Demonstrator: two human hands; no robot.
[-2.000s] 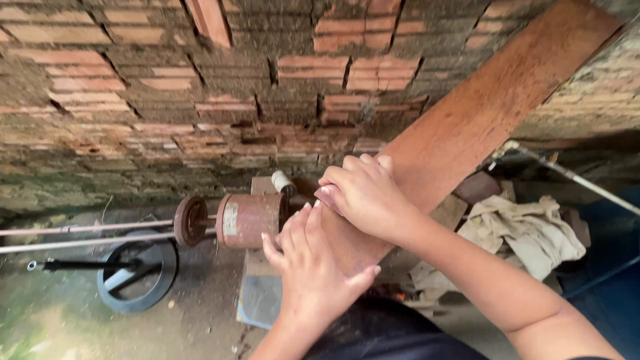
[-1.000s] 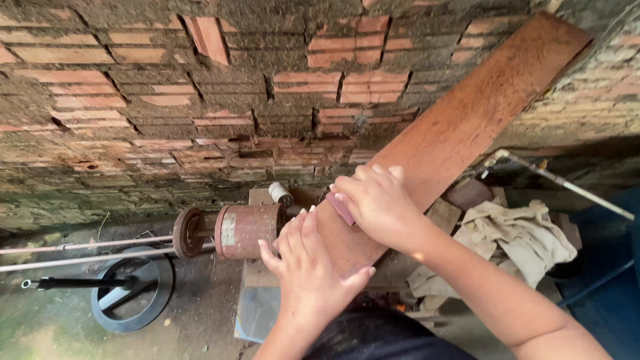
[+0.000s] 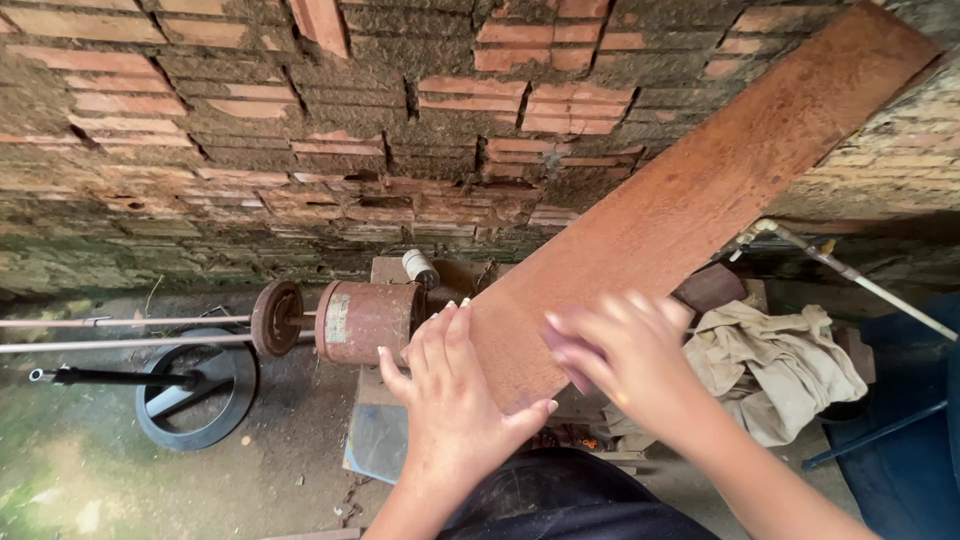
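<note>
A long reddish-brown wooden board (image 3: pixel 645 217) slants from the lower middle up to the upper right. Spread fingers of my left hand (image 3: pixel 457 375) press on its lower end, with the thumb near the bottom edge. My right hand (image 3: pixel 637 352), blurred, grips a small dark reddish sheet or pad (image 3: pixel 577 345), probably sandpaper, at the board's lower right edge. Whether the pad touches the wood there cannot be told. Just left of my left hand is a rusty reddish cylinder (image 3: pixel 367 321) with a pale label.
A rough brick wall (image 3: pixel 465 97) runs behind the board. Metal rods (image 3: pixel 135 341) and a black round base with a tube (image 3: pixel 199 390) lie left. At right are a crumpled beige cloth (image 3: pixel 772 367), a pipe with a tap (image 3: pixel 862 277) and a blue container (image 3: pixel 900 420).
My right hand, with the pad in it, has moved from the board's middle toward its lower right edge. My left hand stays on the board's lower end.
</note>
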